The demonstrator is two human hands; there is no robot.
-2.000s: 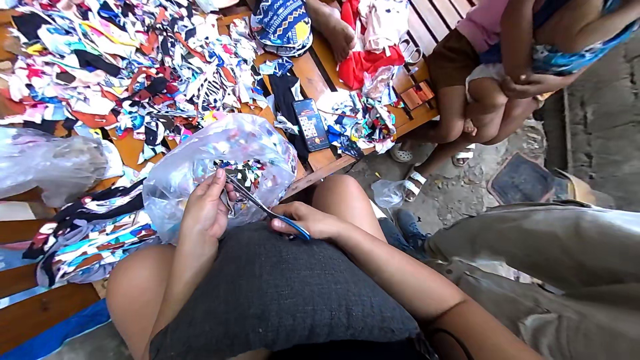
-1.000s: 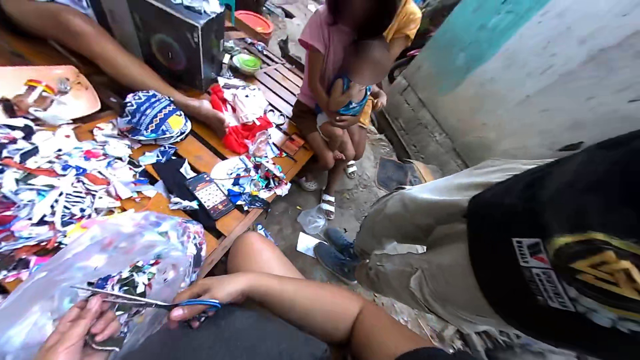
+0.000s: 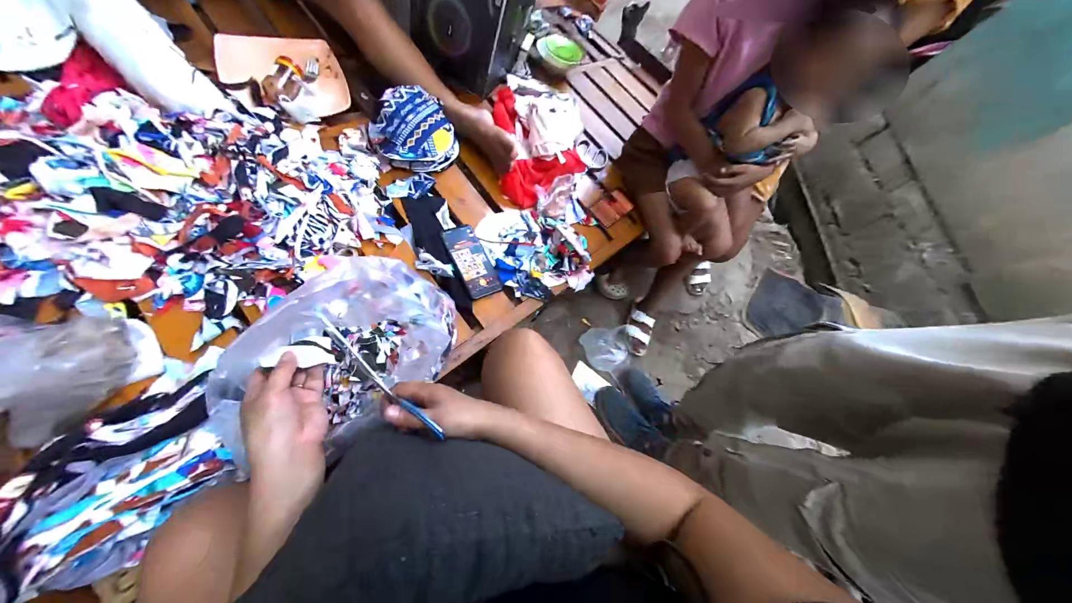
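My left hand [image 3: 287, 414] holds a small black-and-white fabric scrap [image 3: 299, 353] between thumb and fingers, over a clear plastic bag [image 3: 276, 322]. In my right hand [image 3: 440, 410] are scissors [image 3: 366, 366] with blue handles, their blades pointing up and left above the bag's mouth, near the scrap. Small cut fabric pieces [image 3: 356, 377] lie inside the bag. Left of the bag spreads a large heap of mixed fabric scraps [image 3: 167, 209]. A pile of fabric strips [image 3: 126, 502] lies at the lower left.
On the slatted wooden table [image 3: 461, 197] are a phone [image 3: 471, 262], a patterned blue cloth bundle [image 3: 413, 128], a pink tray [image 3: 322, 75] and a black speaker [image 3: 461, 38]. A person's bare foot [image 3: 486, 138] rests there. A seated person holds a child [image 3: 737, 134]; someone in khaki trousers [image 3: 804, 469] stands at right.
The view has swung. My left hand now has a black-and-white scrap plainly in its fingers. The scissors remain in my right hand.
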